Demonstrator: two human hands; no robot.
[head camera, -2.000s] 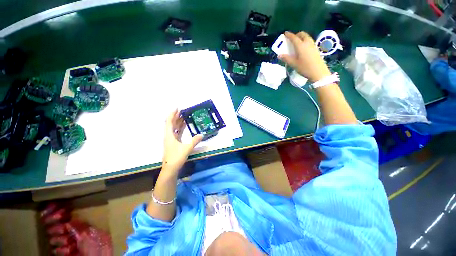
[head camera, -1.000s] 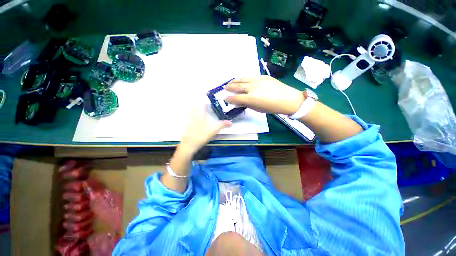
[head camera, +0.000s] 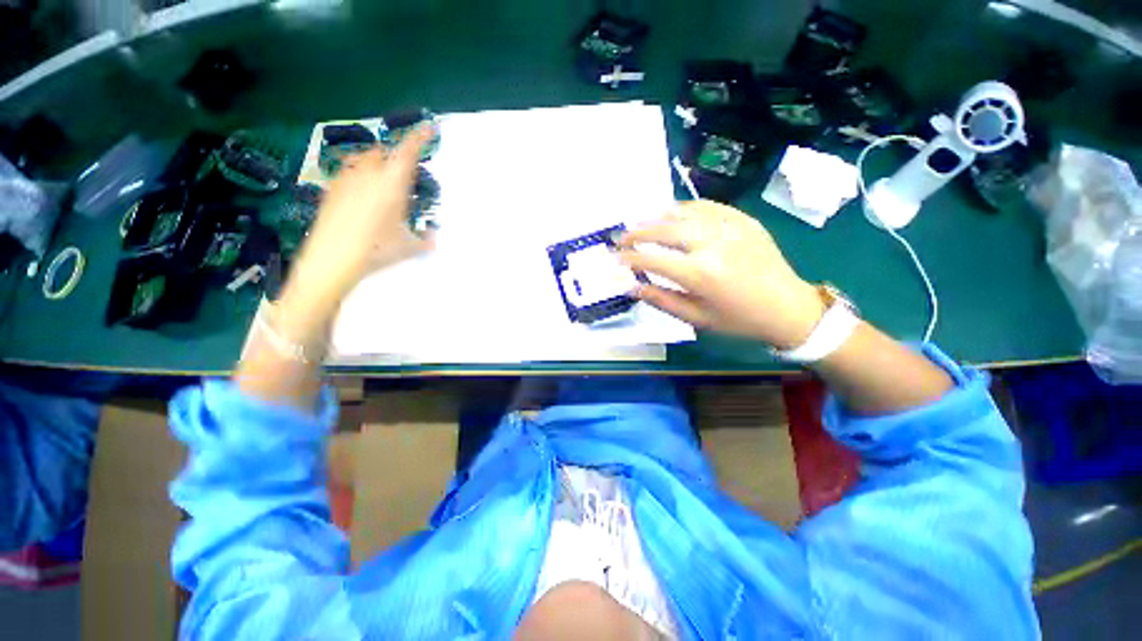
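Note:
A square black plastic housing (head camera: 562, 278) lies on the white sheet (head camera: 501, 163), with a flat white piece (head camera: 592, 278) inside its frame. My right hand (head camera: 720, 269) is at the housing's right side, its fingertips on the edge and the white piece. My left hand (head camera: 357, 225) is over the green circuit boards (head camera: 426, 200) at the sheet's left, blurred, thumb and fingers apart. A board shows between them; I see no grip on it. The hand hides parts of the other boards.
Black housings with boards (head camera: 157, 291) lie at left, and more (head camera: 720, 153) at back right. A crumpled white pad (head camera: 812, 184), white handheld fan (head camera: 927, 169) with a cord, and clear plastic bag (head camera: 1102, 251) are at right. A tape roll (head camera: 63, 272) lies far left.
My right hand brought the white piece from the back right to the housing and stays there. My left hand has left the housing and moved left over the boards. The phone is no longer visible.

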